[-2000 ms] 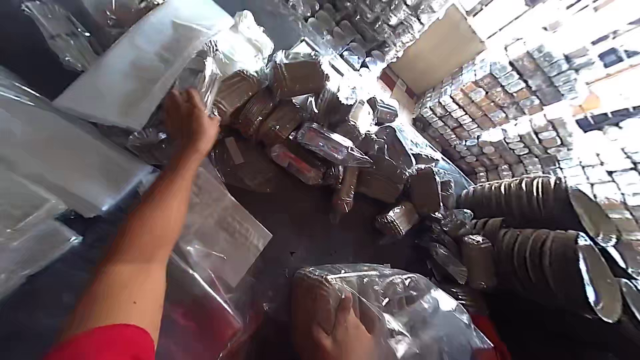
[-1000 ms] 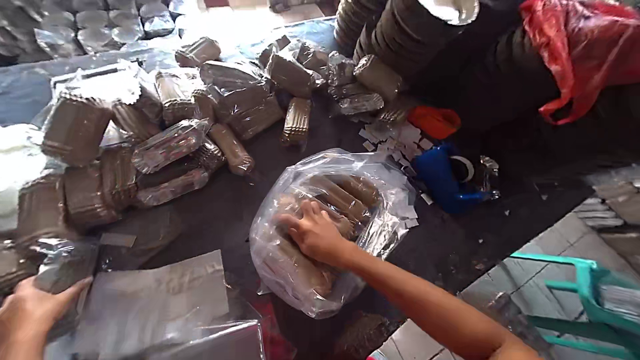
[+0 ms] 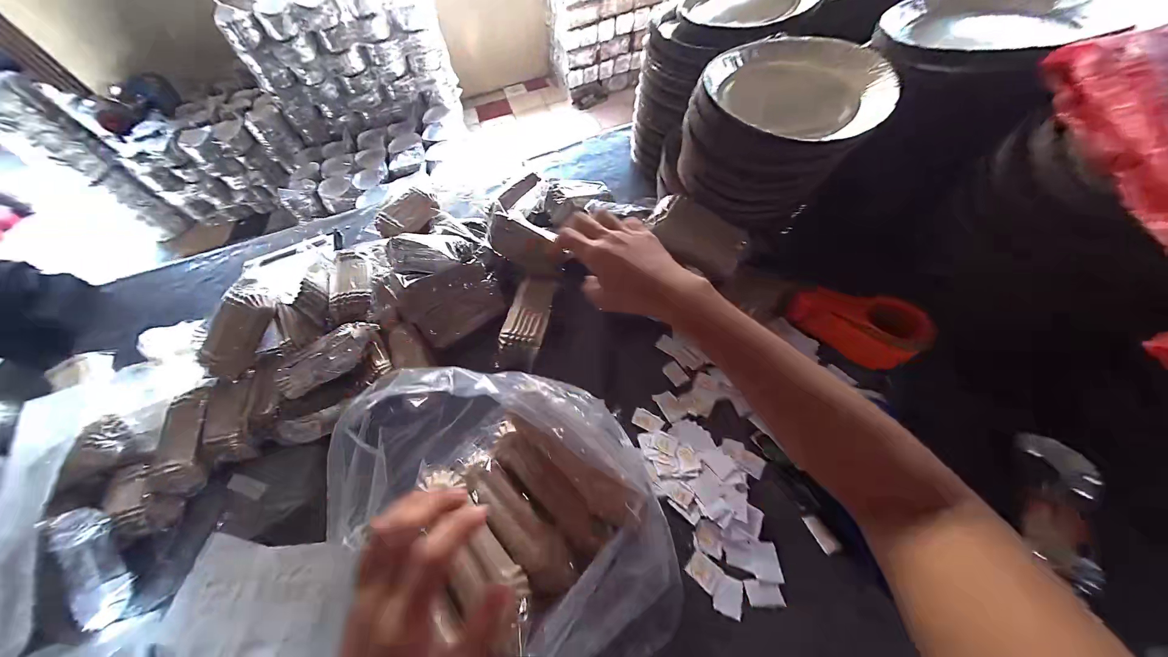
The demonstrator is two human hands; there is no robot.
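Note:
A clear plastic bag (image 3: 630,566) lies open at the lower middle, with several wrapped brown bundles (image 3: 525,511) inside, their edges fluted. My left hand (image 3: 424,566) is blurred at the bag's near left side, its fingers over the bundles; whether it grips one is unclear. Farther off, my right hand (image 3: 630,265) reaches to the pile of wrapped brown packs, its fingertips at one pack (image 3: 525,242); a firm hold cannot be made out. Another fluted pack (image 3: 526,319) stands just below that one.
Small white paper slips (image 3: 698,465) lie scattered right of the bag. Beyond them are an orange tape dispenser or similar plastic object (image 3: 858,327) and tall stacks of round plates (image 3: 789,100). Plastic sheets (image 3: 260,584) lie at lower left. A red plastic bag (image 3: 1118,119) hangs at right.
My right hand has left the inside of the bag and is now at the pile beyond it. My left hand has come from the packs at far left to the bag. The view has shifted.

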